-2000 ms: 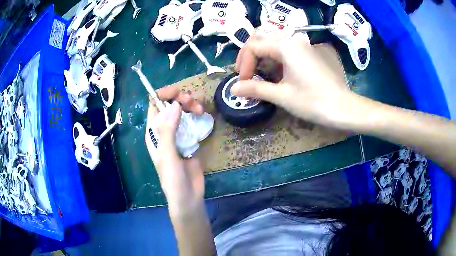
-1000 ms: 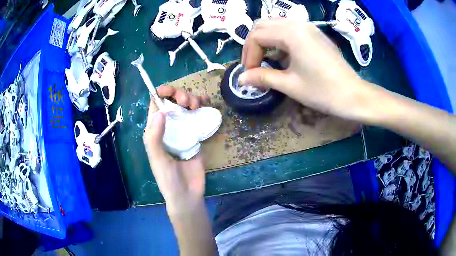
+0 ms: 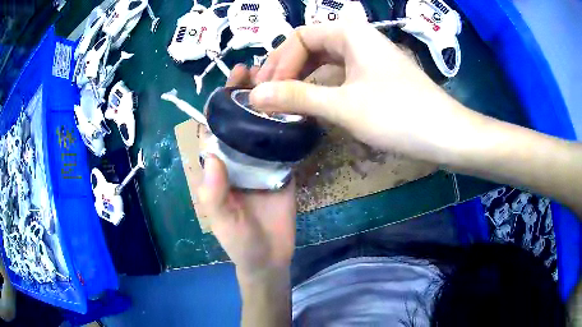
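Observation:
My left hand (image 3: 249,217) holds a white housing (image 3: 249,172) from below, plain side up, with its thin white arm pointing to the upper left. My right hand (image 3: 344,83) grips a black-tyred wheel (image 3: 261,135) by its silver hub, thumb at the hub opening. The wheel is tilted and lies over the housing, hiding most of it. Whether it is seated in the housing cannot be told. Both are above the stained cardboard pad (image 3: 357,172).
Several white housings with red lettering stand at the back of the green bench (image 3: 169,236). More loose housings (image 3: 121,112) lie at left. A blue crate (image 3: 80,191) full of white pieces is at far left; another (image 3: 520,223) shows at low right.
My right hand has lifted the wheel off the cardboard and carried it left onto the housing. My left hand with the housing has moved slightly right. The view has shifted a little.

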